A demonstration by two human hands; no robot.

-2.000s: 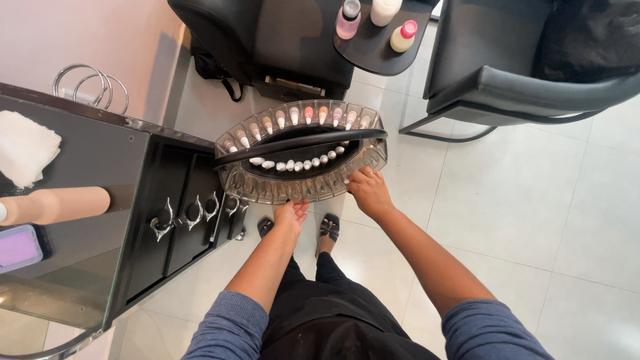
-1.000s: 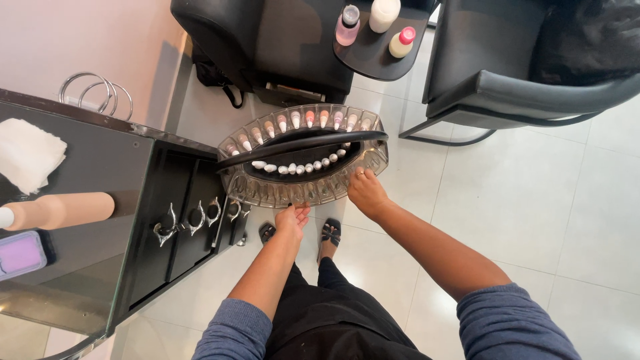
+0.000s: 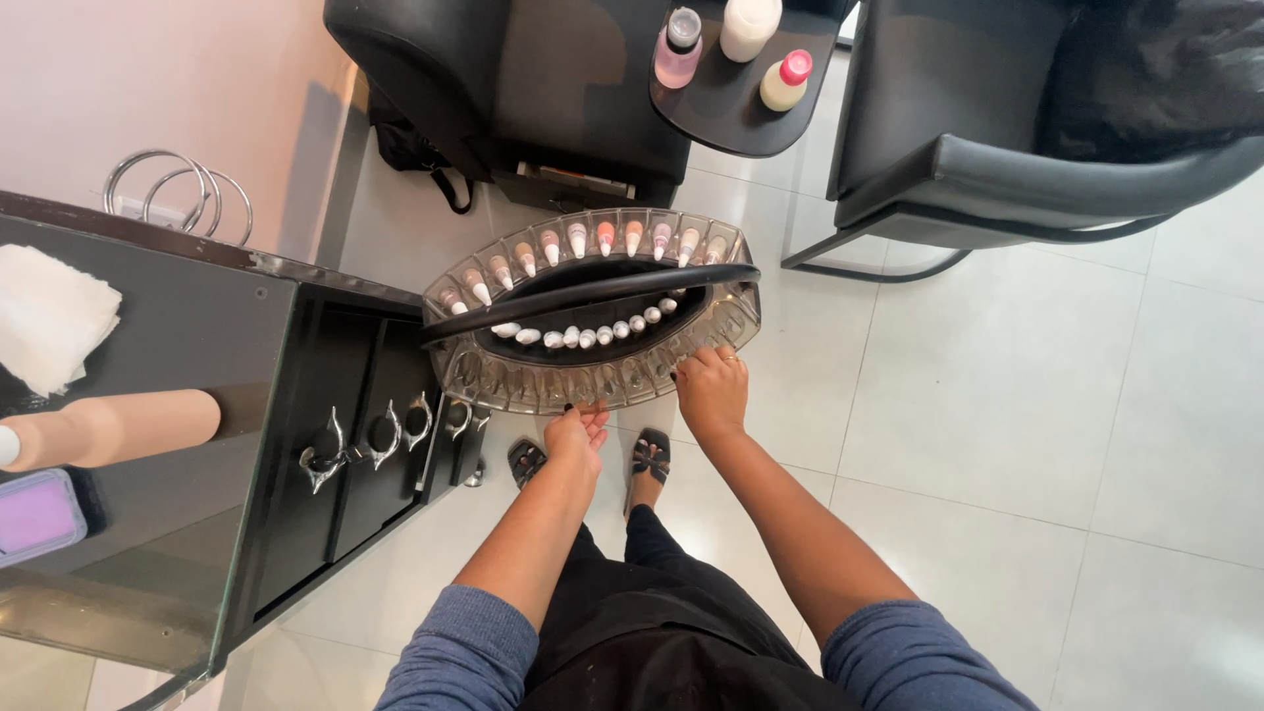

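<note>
In front of me is an oval clear plastic caddy (image 3: 553, 387) with a black carrying handle (image 3: 602, 293) across it. Nail polish bottles (image 3: 605, 237) with white pointed tips, in pink, coral and brown tones, fill the slots of its far side. A row of white rounded tips (image 3: 589, 338) curves through the dark middle; the near slots look clear. My left hand (image 3: 576, 434) is at the caddy's near edge, partly under it, fingers partly spread. My right hand (image 3: 712, 391), with a ring, has its fingers bent over the near right rim.
A glass-topped black cabinet (image 3: 188, 355) with silver drawer handles stands left, bearing white wipes (image 3: 51, 321), a beige bottle (image 3: 148, 427) and a purple case (image 3: 38, 515). Ahead are a black chair (image 3: 583, 89) and a small black tray (image 3: 736, 128) with bottles; another black armchair (image 3: 1047, 188) stands right.
</note>
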